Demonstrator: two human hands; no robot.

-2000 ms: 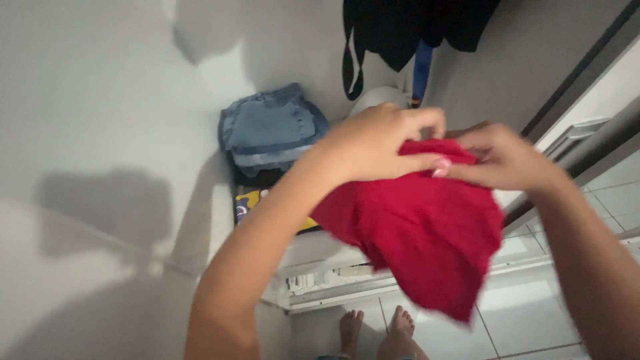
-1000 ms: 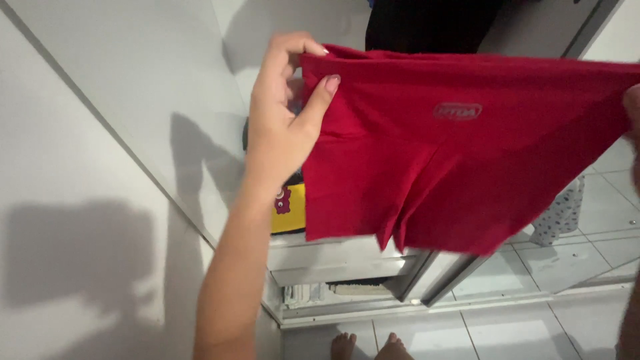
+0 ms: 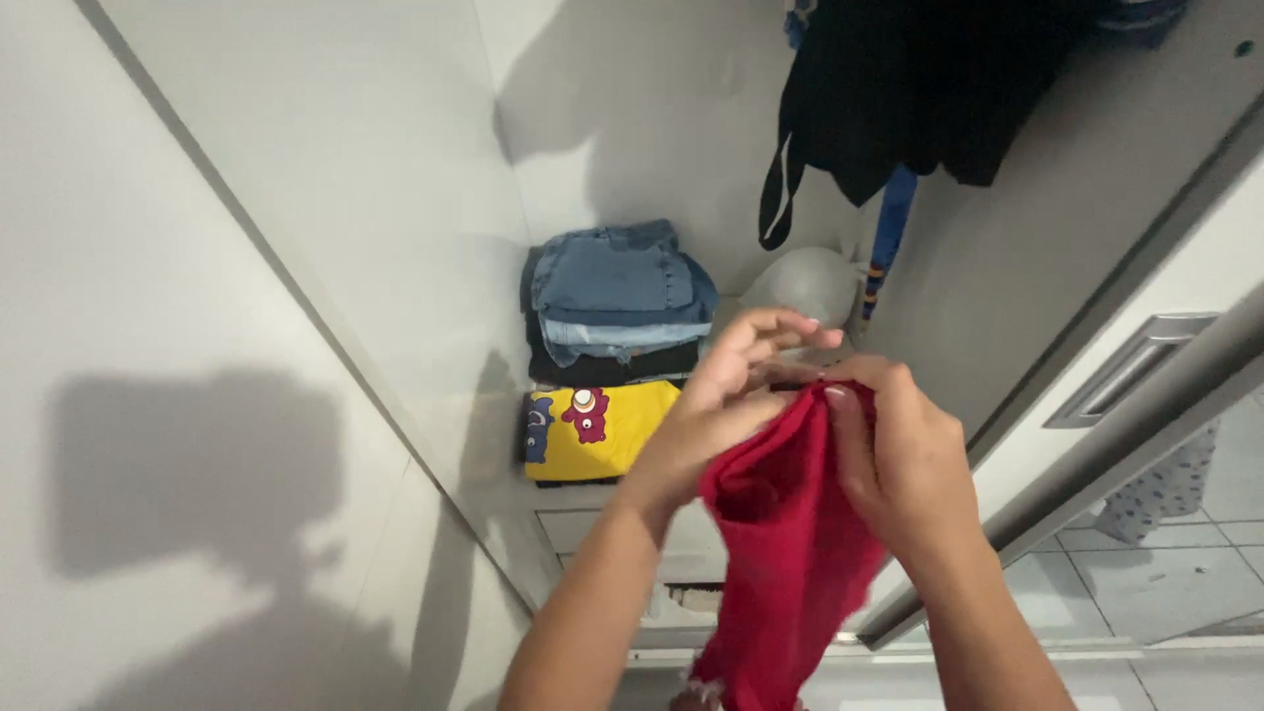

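Red fabric shorts (image 3: 790,553) hang bunched and narrow from my right hand (image 3: 894,444), whose thumb and fingers pinch them at the top edge. My left hand (image 3: 746,380) is beside that edge, its fingers spread and its palm near the cloth; whether it grips any of the fabric is hidden. Beyond my hands, a stack of folded denim (image 3: 622,281) lies on the closet shelf. Nearer than the denim is a folded yellow garment (image 3: 617,425) with cartoon bear prints.
Black clothing (image 3: 918,89) hangs at the upper right beside a blue strap (image 3: 892,222). A white plastic bag (image 3: 805,286) sits at the shelf's back corner. The sliding door with a metal handle (image 3: 1131,370) is on the right, and drawers (image 3: 573,533) are below the shelf.
The red shorts, spread wide between both hands a second ago, now hang gathered together. My hands have come close to each other, and the denim stack shows fully again.
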